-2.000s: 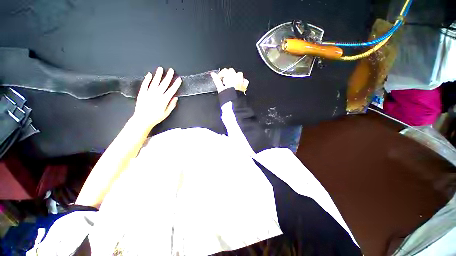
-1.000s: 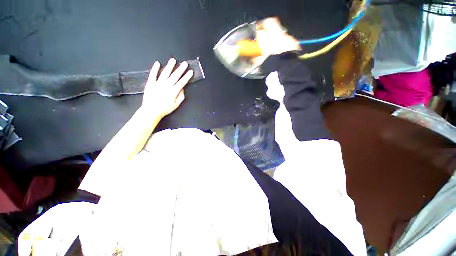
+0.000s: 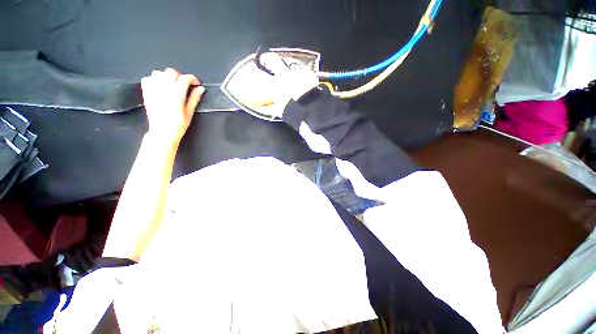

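Observation:
A long, narrow dark waistband strip [image 3: 85, 93] with a pale lower edge lies across the black table. My left hand [image 3: 168, 98] is on the strip with fingers bent, pinching it to the left of the iron. My right hand [image 3: 287, 81] is closed around the handle of the steam iron [image 3: 251, 88]. The handle is mostly hidden by the hand. The iron's pointed tip faces left and its soleplate covers the strip's right end.
A blue hose and a yellowish line [image 3: 379, 72] run from the iron to the upper right. A stained yellow-brown patch [image 3: 480, 72] is at the table's right edge. A brown board [image 3: 503, 209] is at right. A bundle of pressed strips [image 3: 19, 147] lies at far left.
My right hand let go of the strip, took hold of the iron and moved it left onto the strip's end. My left hand shifted left, its spread fingers now bent on the strip.

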